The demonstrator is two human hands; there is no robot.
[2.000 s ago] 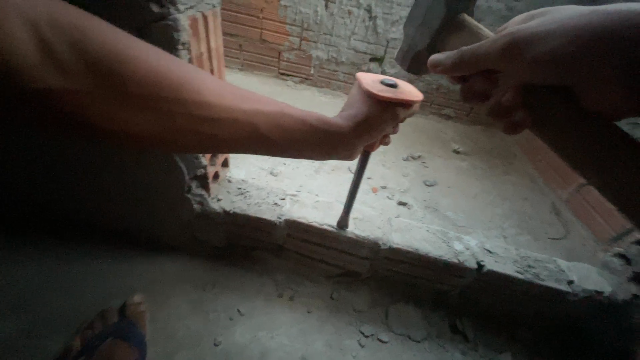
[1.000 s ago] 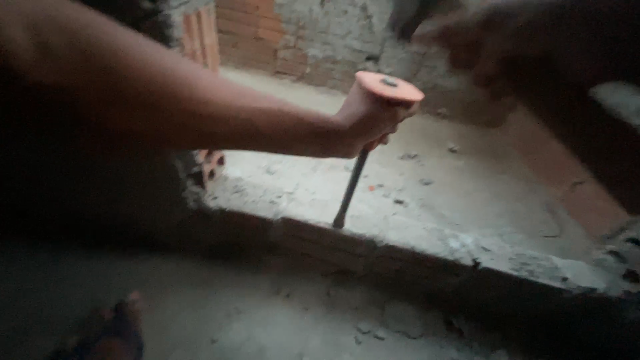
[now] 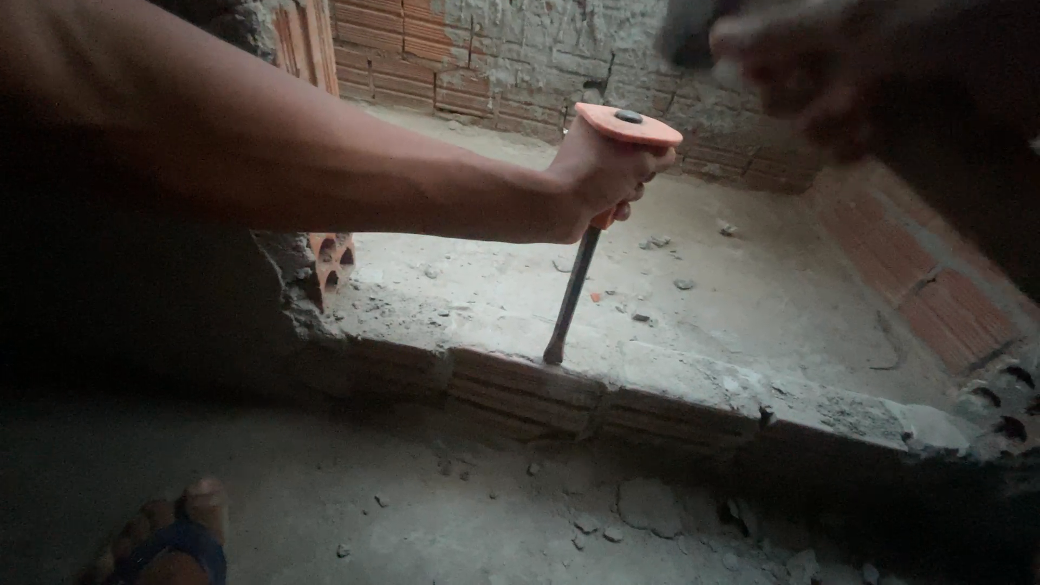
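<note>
My left hand [image 3: 605,175] is wrapped around the grip of a cold chisel [image 3: 574,292] with an orange hand guard on top. The chisel stands nearly upright, slightly tilted, its tip on the top edge of a low course of hollow clay bricks [image 3: 524,390]. Up at the right, my right hand [image 3: 800,73] is dark and blurred, closed around a tool whose dark head [image 3: 695,32] shows at the top edge, seemingly a hammer. The tool's handle is hard to make out. A gap separates the hammer head from the chisel's guard.
A broken brick wall end [image 3: 331,264] rises at the left of the low course. Beyond lies a concrete floor [image 3: 731,244] with rubble bits, bounded by brick walls [image 3: 504,81]. My foot in a blue sandal [image 3: 175,544] is at the lower left, near mortar chunks [image 3: 597,528].
My right hand and its tool look more blurred than two seconds ago, with the tool's head at the top edge. My left hand and the chisel have stayed about where they were.
</note>
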